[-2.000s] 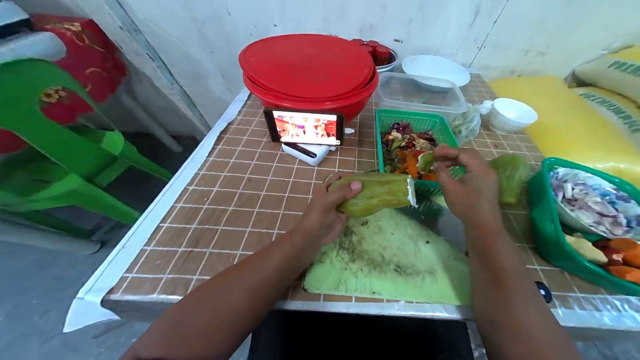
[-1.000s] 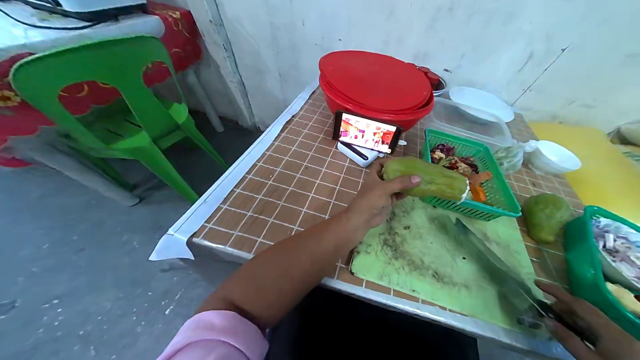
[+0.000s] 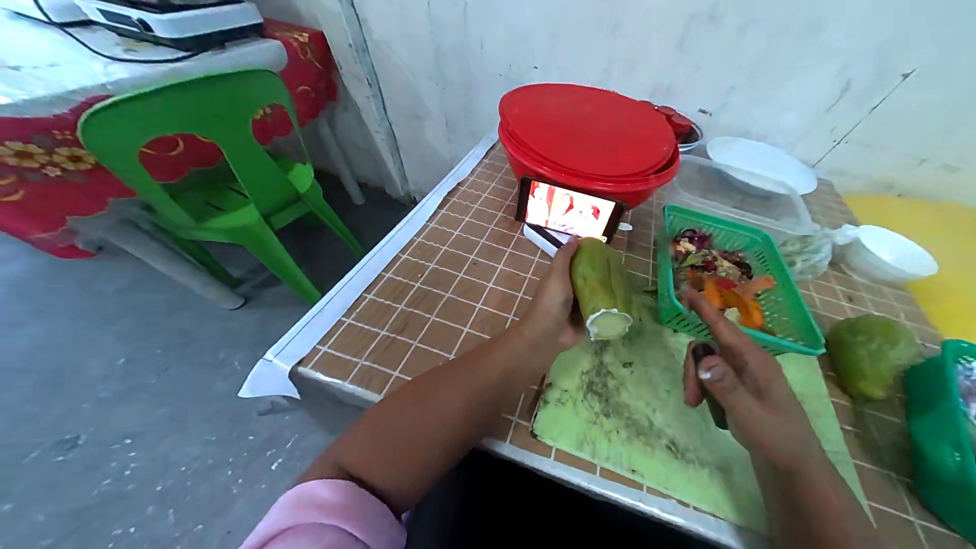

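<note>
In my left hand (image 3: 555,301) is a green chayote-like vegetable (image 3: 598,286), its pale cut end facing me, above the upper left part of a worn green cutting board (image 3: 633,404). My right hand (image 3: 743,374) grips the dark handle of a knife (image 3: 705,358) over the board's right side; the blade cannot be made out. Just beyond that hand stands a green plastic basket (image 3: 785,297) with peelings and vegetable scraps. A second green vegetable (image 3: 873,354) lies right of the board.
A lidded red plastic tub (image 3: 587,133) stands at the back, with a lit phone (image 3: 568,210) propped before it. Behind the basket are a clear container (image 3: 743,191), a white plate (image 3: 762,164) and a white bowl (image 3: 888,255). Another green basket (image 3: 934,435) is at right, a green chair (image 3: 206,160) at left.
My right hand has come from the lower right to the basket's near edge with the knife. The held vegetable has turned its cut end towards me.
</note>
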